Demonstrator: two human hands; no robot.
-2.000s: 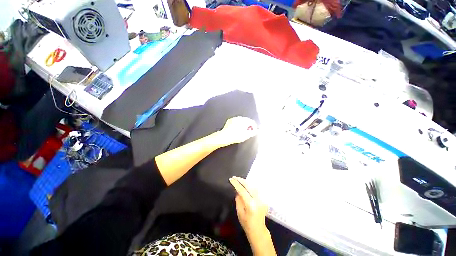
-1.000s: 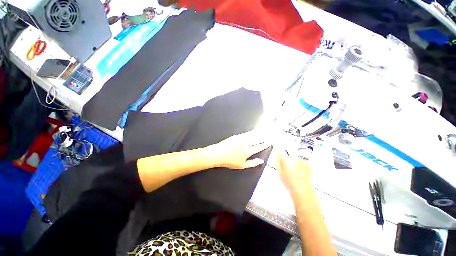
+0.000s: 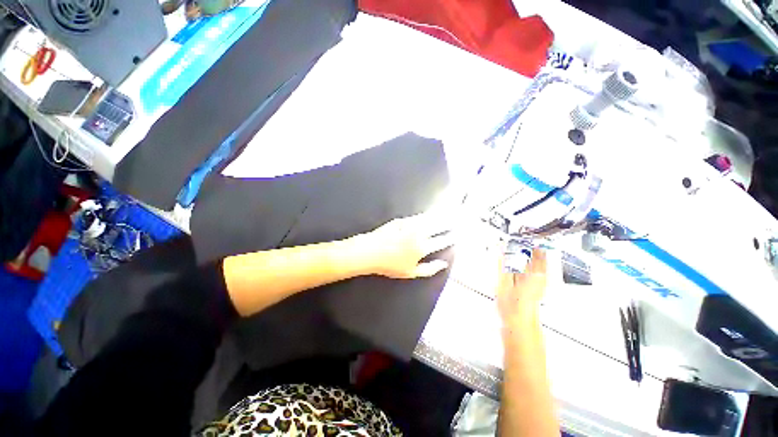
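Note:
A large charcoal-grey cloth panel (image 3: 341,205) lies on the white table, with a short dart line at its left part, and hangs over the front edge. My left hand (image 3: 414,247) lies flat on its right part, fingers spread towards the needle area. My right hand (image 3: 522,277) is at the presser foot area (image 3: 516,247) of the white sewing machine (image 3: 674,222), fingertips at small metal parts. Glare hides the cloth edge near the needle; I cannot tell if the right fingers hold anything.
A long dark strip stack (image 3: 230,102) with blue at its edge lies upper left. Red cloth (image 3: 490,30) lies at the far side. Black snips (image 3: 631,341) and a phone (image 3: 699,408) lie at right. A blue crate (image 3: 64,273) with cables stands at lower left.
My right hand has moved from the table's front edge up to the presser foot area. My left hand has moved slightly lower on the panel and its fingers have spread flat.

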